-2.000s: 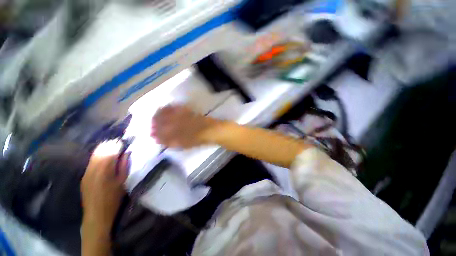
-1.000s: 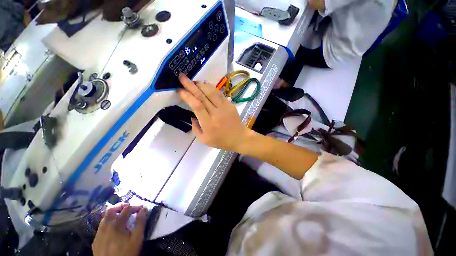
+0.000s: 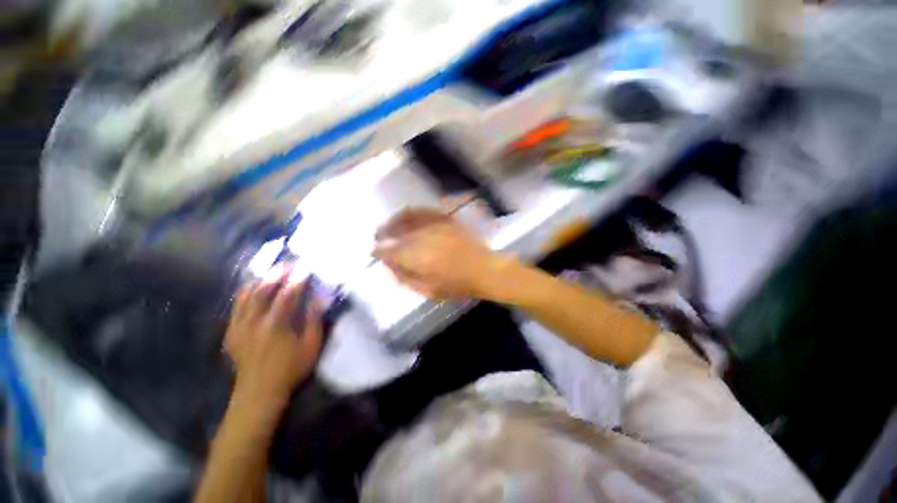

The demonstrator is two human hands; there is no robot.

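The view is badly blurred. Dark garment fabric (image 3: pixel 128 334) lies in a heap at the left, with a pale panel (image 3: pixel 364 356) of it at the bed's near edge. My left hand (image 3: pixel 275 329) rests on the dark fabric near the needle end, fingers forward; whether it grips the cloth is unclear. My right hand (image 3: pixel 433 251) is over the bright white machine bed (image 3: pixel 339 221), fingers bent together; blur hides whether anything is in them. The needle and presser foot cannot be made out.
The white machine head (image 3: pixel 393 69) with its blue stripe spans the top. A dark control panel (image 3: pixel 531 44) is at its right end. A black strip (image 3: pixel 457 172) lies on the bed. An orange tool (image 3: pixel 539 135) and green loops (image 3: pixel 587 171) lie further right. Dark straps hang below the table edge.
My right hand has left the control panel and come down over the bed. My left hand appears higher in the picture. The camera view has shifted and blurred.
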